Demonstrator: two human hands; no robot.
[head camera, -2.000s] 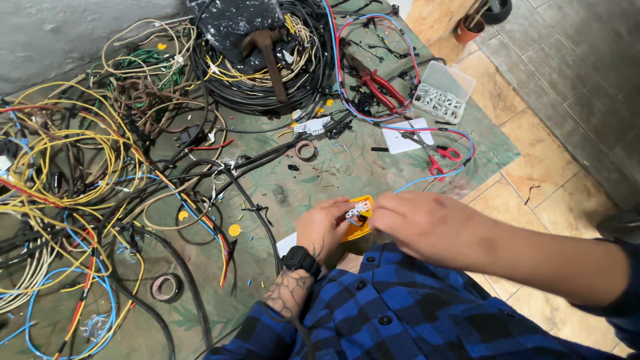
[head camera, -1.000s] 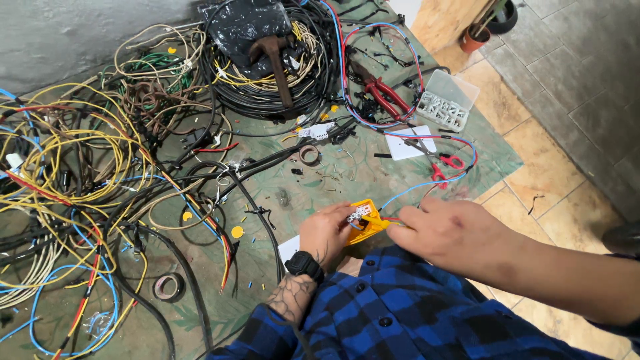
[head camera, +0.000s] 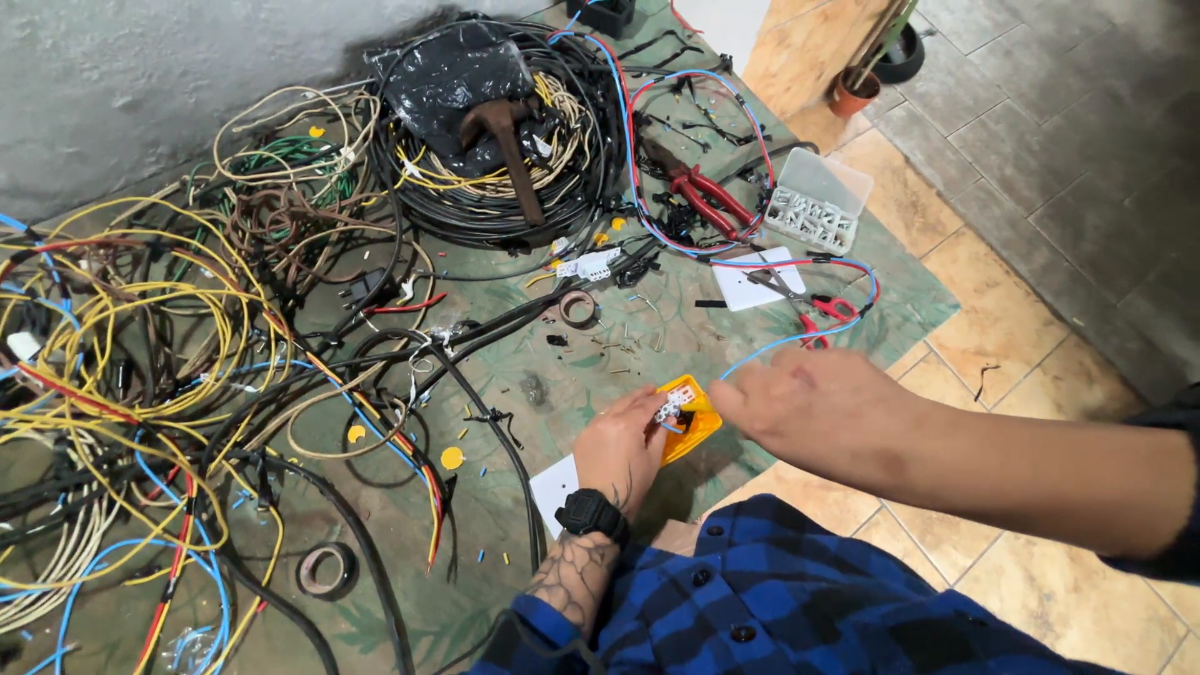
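My left hand (head camera: 617, 450) holds a yellow plastic electrical box (head camera: 692, 439) by its left side, low in the middle of the view. White terminal connectors (head camera: 675, 403) sit at the box's upper left, with a short blue wire end and something black beside them. Close to the box's right edge, my right hand (head camera: 783, 398) has its fingers closed around a blue wire (head camera: 764, 347). That wire runs up to the red and blue pair (head camera: 877, 281) looping over the tabletop. The right fingertips are partly hidden by the hand.
Tangled wires (head camera: 150, 309) cover the left side. A hammer (head camera: 511, 155) lies on a black cable coil (head camera: 450, 230). Red-handled pliers (head camera: 708, 202), scissors (head camera: 825, 314), a compartment box of small parts (head camera: 814, 217) and tape rolls (head camera: 328, 570) lie around on the table.
Two seconds ago my right hand was over the yellow box's upper part; now it is at the right of the box. My left hand has kept its hold on the box.
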